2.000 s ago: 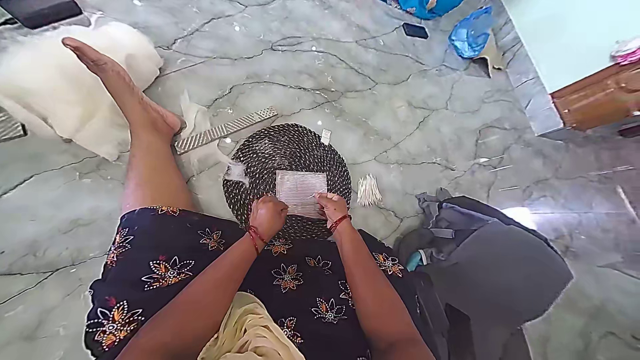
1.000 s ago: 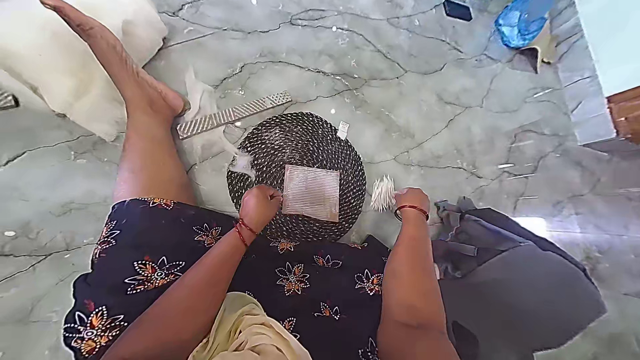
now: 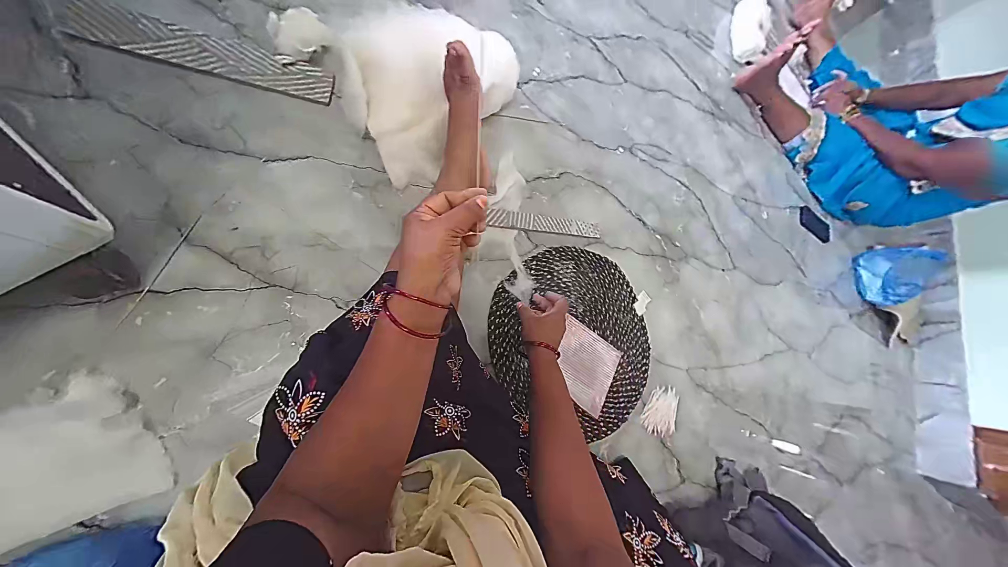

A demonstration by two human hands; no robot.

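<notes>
My left hand (image 3: 445,236) is raised beside my bare foot, fingers pinched on a thin, light stick (image 3: 479,134) that points up past the foot. My right hand (image 3: 543,319) is over the left part of a round black-and-white braided mat (image 3: 606,276), fingertips closed at a wisp of white cotton (image 3: 520,285). A pale pinkish square sheet (image 3: 591,366) with fine lines lies on the mat, just right of that wrist. Off the mat's lower right edge is a bundle of thin white cotton wicks (image 3: 660,411). A small white tag (image 3: 642,302) shows at the mat's right edge.
A large heap of white cotton (image 3: 402,94) lies behind my foot. Patterned strips (image 3: 543,223) rest on the marble floor (image 3: 709,315). Another person in blue (image 3: 866,173) sits at upper right, near a phone (image 3: 814,224) and blue plastic bag (image 3: 898,274). Grey fabric (image 3: 756,512) lies lower right.
My right hand has left the wick bundle and moved to the mat's left part. My left hand has risen from the square sheet toward my foot. The view has swung widely left.
</notes>
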